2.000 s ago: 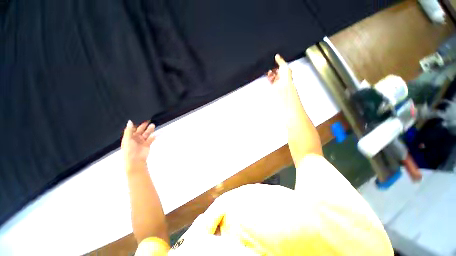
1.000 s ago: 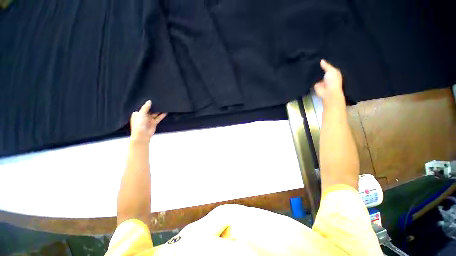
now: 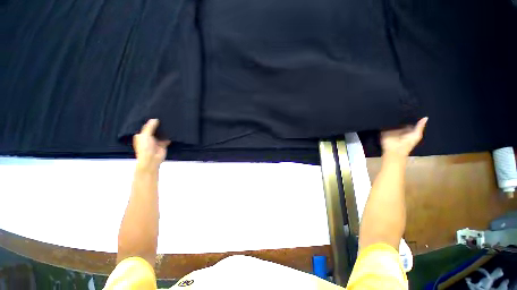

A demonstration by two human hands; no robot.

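Note:
A black fabric ply (image 3: 295,96) hangs between my hands, its near edge lifted a little, with folds running away from me. My left hand (image 3: 151,144) grips this edge left of centre, thumb on top, fingers partly hidden. My right hand (image 3: 403,139) holds the edge at the right, beyond the rail, with its fingers partly under the cloth. Flat black layers (image 3: 249,155) lie beneath, with a nearly straight near edge. White underlay paper (image 3: 244,204) shows between the layers and the table edge.
The brass-coloured cutter track (image 3: 334,209) crosses the table right of centre. A blue piece (image 3: 320,266) sits by its near end. The brown table edge (image 3: 198,259) runs in front. A white roll (image 3: 504,170) lies at far right. A white and grey fitting (image 3: 473,237) is at lower right.
The view has turned so the table edge looks more level. My right hand has moved right past the track with the fabric edge, and the ply is spread wider between my hands.

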